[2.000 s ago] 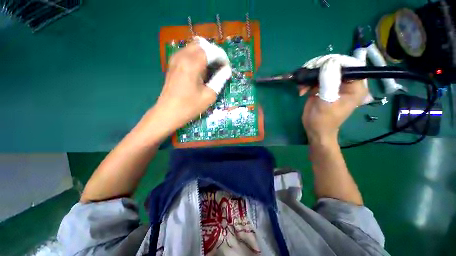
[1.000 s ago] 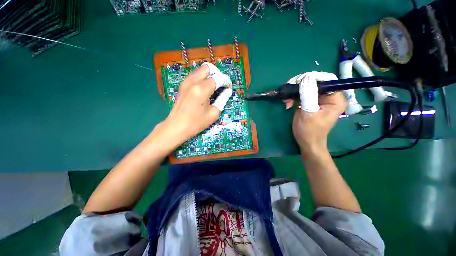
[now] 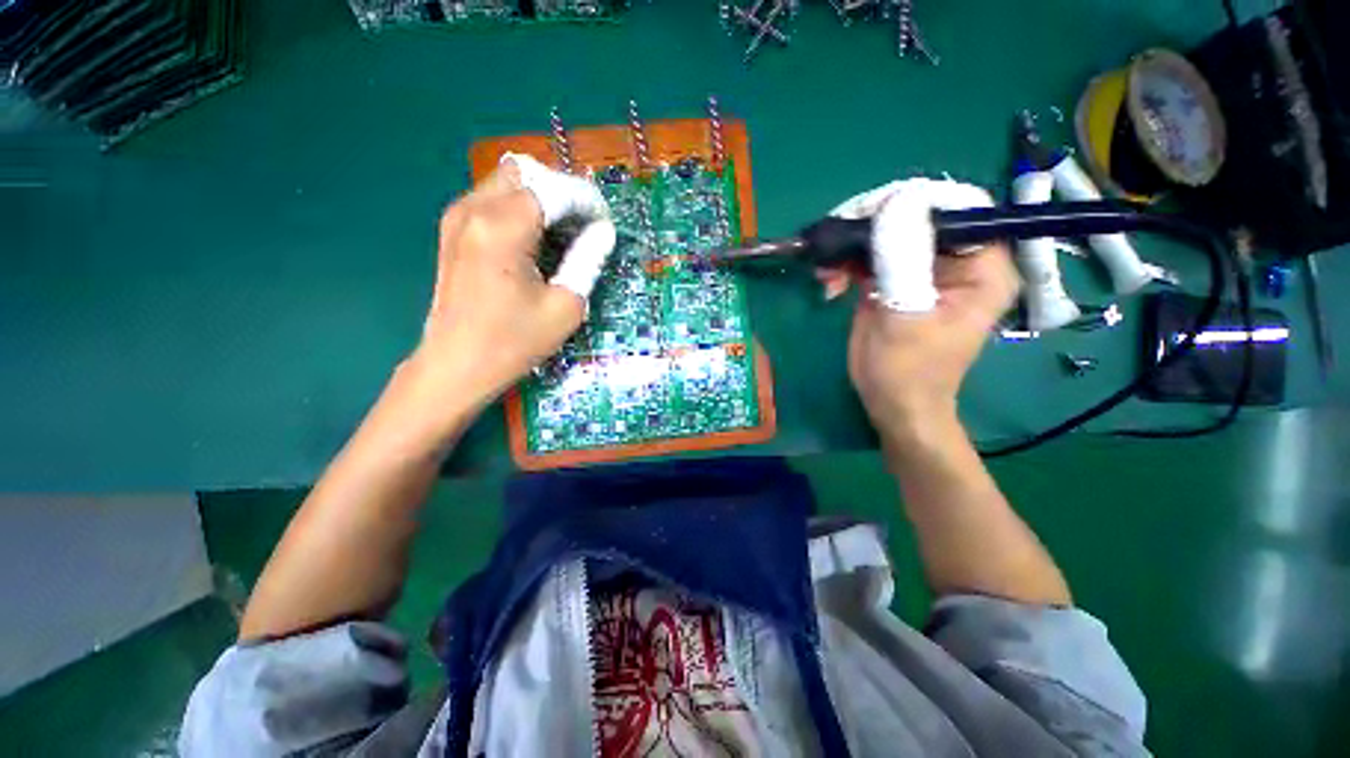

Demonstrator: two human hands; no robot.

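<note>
The green circuit board panel [image 3: 640, 400] lies on the orange fixture [image 3: 644, 453]. Three twisted wires [image 3: 638, 131] stick up past the fixture's top edge. My left hand [image 3: 496, 267], with white finger cots, is over the panel's left side, thumb and fingers curled close together; whether it holds solder wire cannot be seen. My right hand [image 3: 925, 296], also with finger cots, holds the black soldering iron [image 3: 844, 240]. Its metal tip points left over the upper middle of the panel; contact cannot be told.
A board stack [image 3: 126, 67] is upper left. Other panels [image 3: 489, 9] and loose twisted wires [image 3: 763, 22] are at the top edge. White-handled cutters [image 3: 1044, 245], a solder reel [image 3: 1170, 122], a shiny black box [image 3: 1214, 351] and the iron's looping cable [image 3: 1221, 282] are right.
My left hand has moved left, uncovering more of the panel's middle. The iron's tip has moved left from the panel's right edge to over the boards. The camera view has shifted slightly.
</note>
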